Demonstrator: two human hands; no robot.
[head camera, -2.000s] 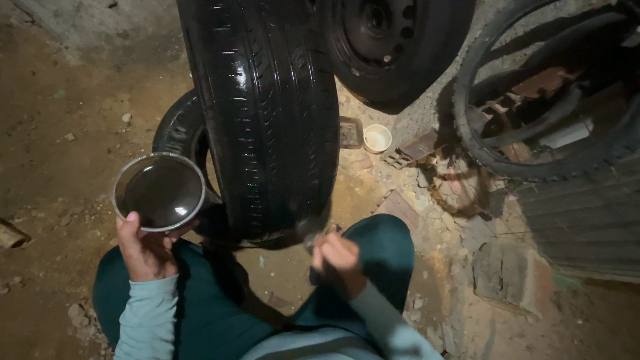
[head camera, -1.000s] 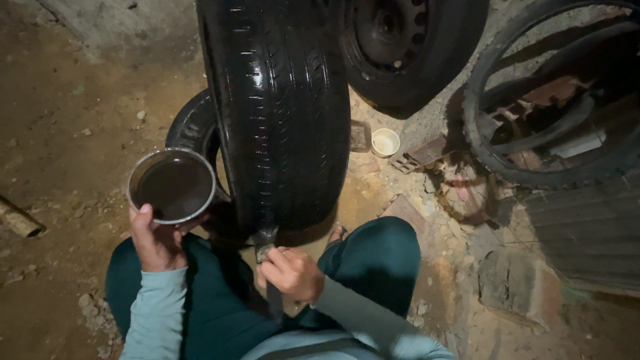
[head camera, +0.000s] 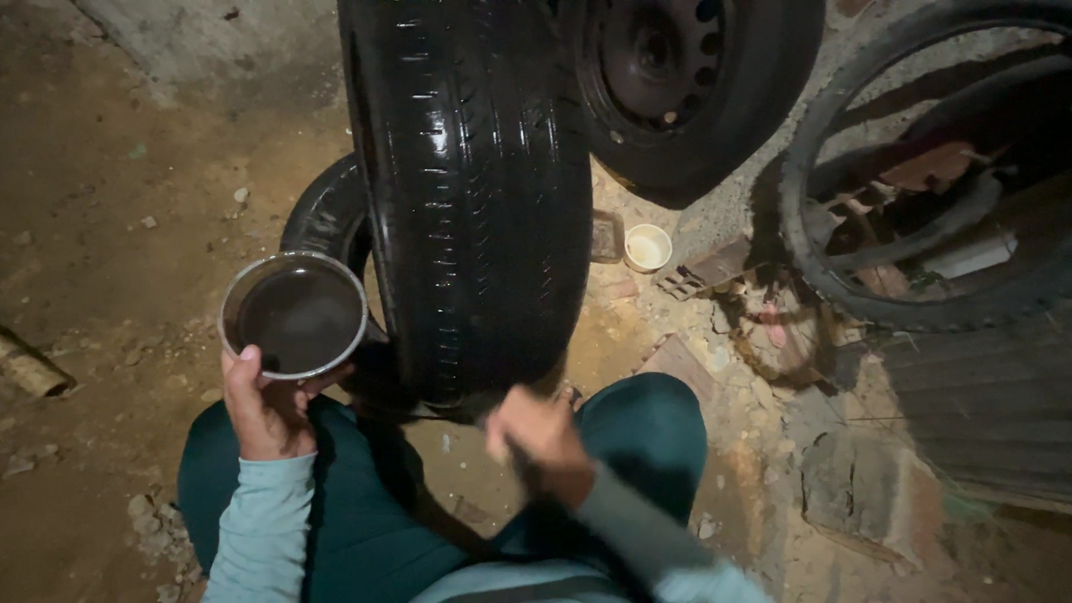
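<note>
In my left hand (head camera: 272, 406) is a round clear plastic tub (head camera: 293, 314) of dark liquid, held by its side and underside left of the tire. A large black car tire (head camera: 477, 209) stands upright in front of me, its tread wet and shiny. My right hand (head camera: 540, 440), blurred, is closed around the handle of what looks like a brush, close to the tire's lower edge. The brush's bristles are too blurred to make out. Behind the tub, a second black tire (head camera: 322, 205) lies on the ground, partly hidden.
A wheel with a steel rim (head camera: 653, 50) leans behind the tire. Right of it are a small white cup (head camera: 648, 248), a hollow brick piece (head camera: 703, 268), a thin tire (head camera: 796, 193) and a corrugated sheet (head camera: 980, 402). A bamboo-like piece (head camera: 33, 364) lies at far left.
My right hand has moved from the right side to the tire's lower middle, then back to the right. My left hand keeps hold of the tub throughout.
</note>
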